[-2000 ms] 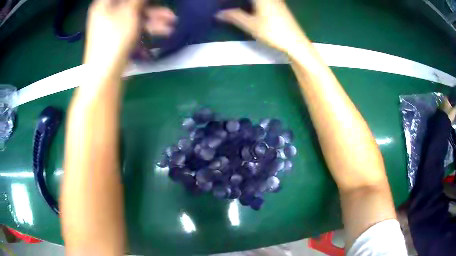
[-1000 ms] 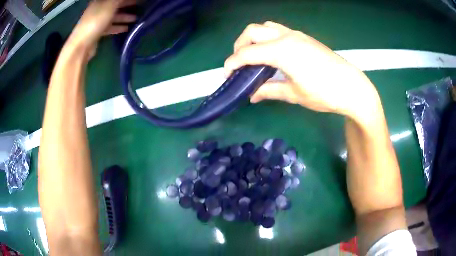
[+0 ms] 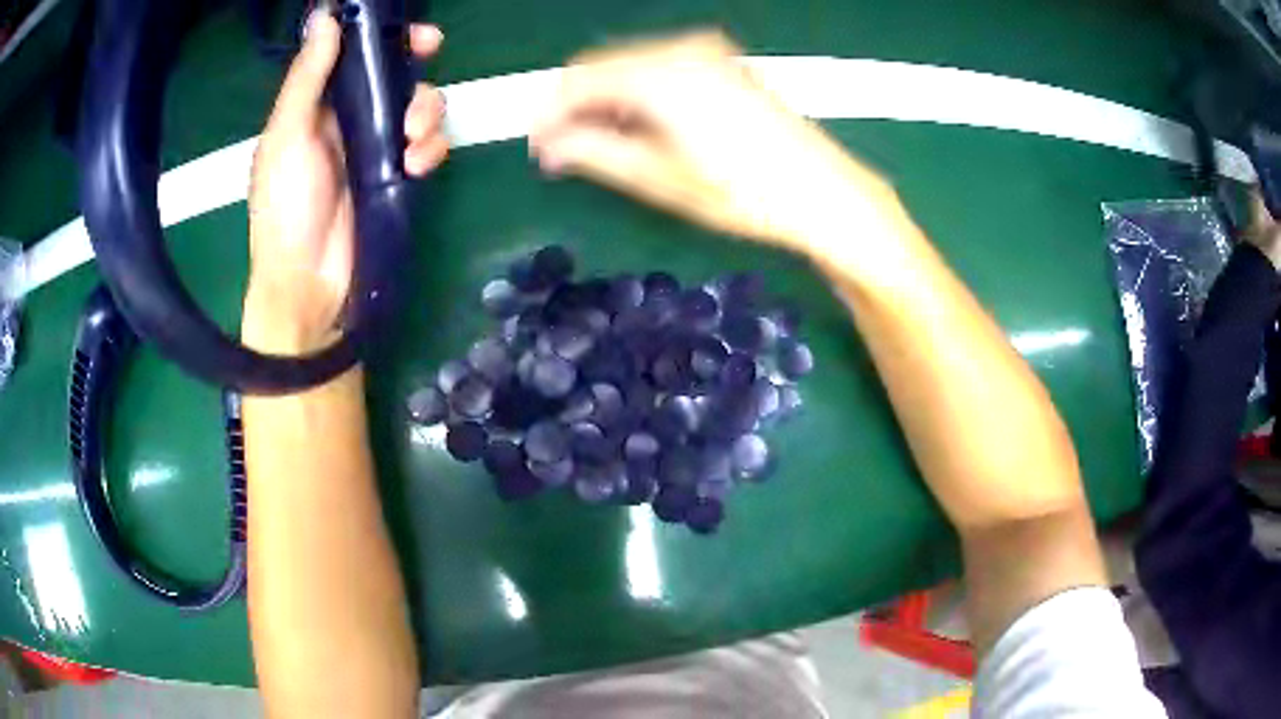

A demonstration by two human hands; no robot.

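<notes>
My left hand (image 3: 316, 183) grips one arm of a glossy navy neck fan (image 3: 129, 211), held at the upper left with its curved band toward me, over my wrist. My right hand (image 3: 625, 127) is blurred, above the white strip, to the right of the fan and not touching it. Its fingers are curled, and I cannot tell whether they hold anything. A loose pile of navy round cover discs (image 3: 618, 386) lies in the middle of the green surface.
Another neck fan (image 3: 101, 478) lies at the left, partly behind my left forearm. A clear plastic bag (image 3: 1159, 316) lies at the right beside another person's dark sleeve (image 3: 1208, 407). The white strip (image 3: 955, 113) crosses behind the discs. Red items show below the table edge.
The neck fan has gone from my right hand to my left hand, toward the upper left. My right hand has let go of it and is blurred. The view has shifted.
</notes>
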